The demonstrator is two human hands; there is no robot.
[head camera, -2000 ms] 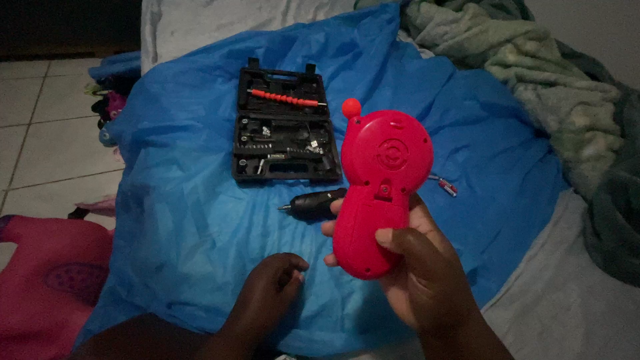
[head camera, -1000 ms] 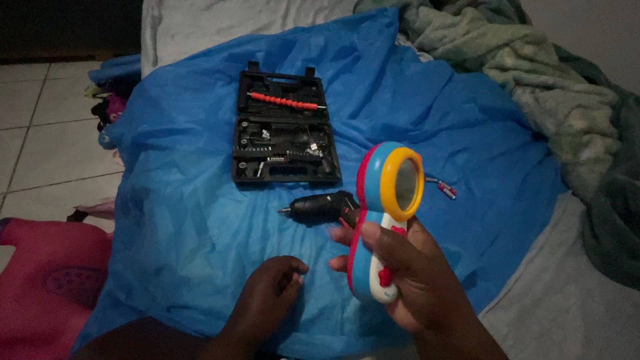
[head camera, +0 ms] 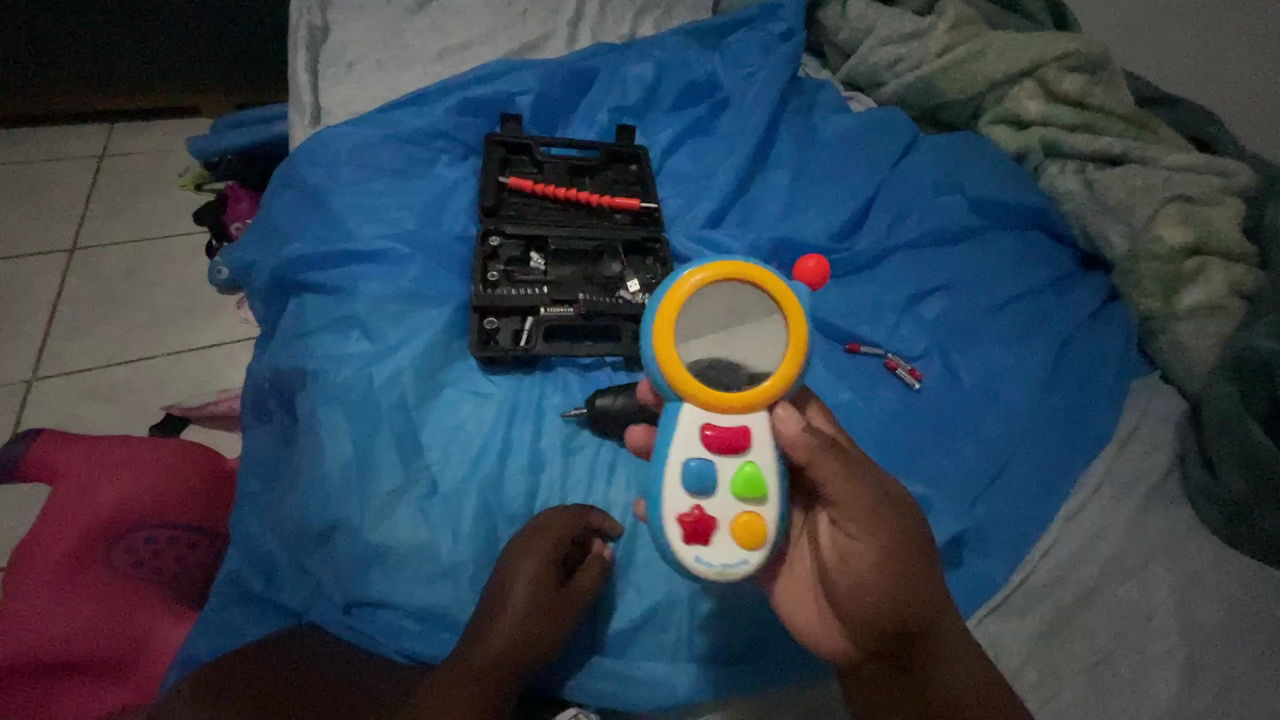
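Note:
A toy phone [head camera: 725, 420] of plastic, with a yellow-ringed round mirror, a red ball antenna and several coloured buttons, is upright in my right hand [head camera: 850, 520], its button side facing me. My left hand [head camera: 550, 570] rests low on the blue cloth [head camera: 380, 430], fingers curled; whether it holds anything small is hidden. Behind the toy lies a black power screwdriver [head camera: 612, 411], partly covered, its bit pointing left. An open black tool case [head camera: 490, 345] with bits, sockets and a red flexible shaft [head camera: 570, 193] is beyond it. Several batteries [head camera: 900, 372] lie to the right.
The blue cloth is spread over a grey-white sheet [head camera: 1160, 560]. A bunched green-grey blanket [head camera: 1060, 120] is at the upper right. On the left are a pink item [head camera: 110, 540], clothes [head camera: 240, 210] and a tiled floor [head camera: 140, 200].
My right hand has turned the toy phone from its red back, past its side, to its button and mirror face. My left hand stays in about the same place.

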